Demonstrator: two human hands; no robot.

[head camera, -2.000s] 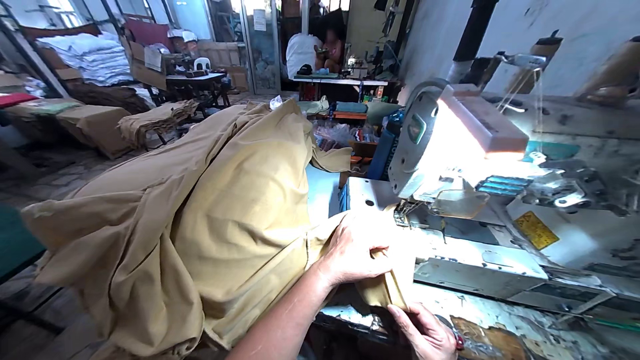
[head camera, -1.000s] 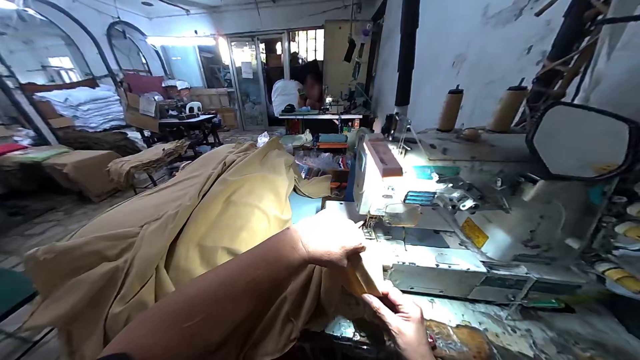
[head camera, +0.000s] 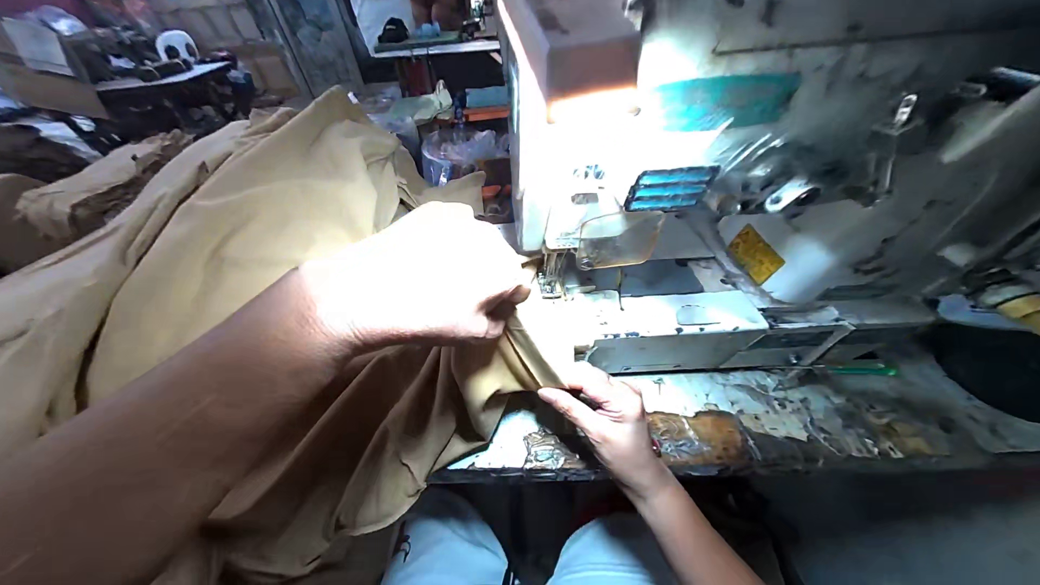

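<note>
A large piece of tan fabric (head camera: 244, 211) drapes over the left side and hangs past the table's front edge. My left hand (head camera: 431, 272), washed out by the lamp, is closed on its edge just left of the presser foot (head camera: 551, 280) of an industrial sewing machine (head camera: 569, 162). Nearer the table's front, my right hand (head camera: 605, 406) pinches the same folded edge between thumb and fingers. The fold runs taut from one hand to the other. Glare hides the fabric right beside the needle area.
The worn tabletop (head camera: 780, 414) carries peeling tape along its front. A green tool (head camera: 861, 370) lies beside the machine bed. Behind the fabric are a plastic bag (head camera: 463, 150) and a far table (head camera: 439, 47) with a person partly in view. A bundle of cloth (head camera: 97, 187) is at left.
The view has tilted down and come closer to the machine. Both hands remain on the fabric's edge; my left hand was lying flatter over it two seconds ago and is now closed on it.
</note>
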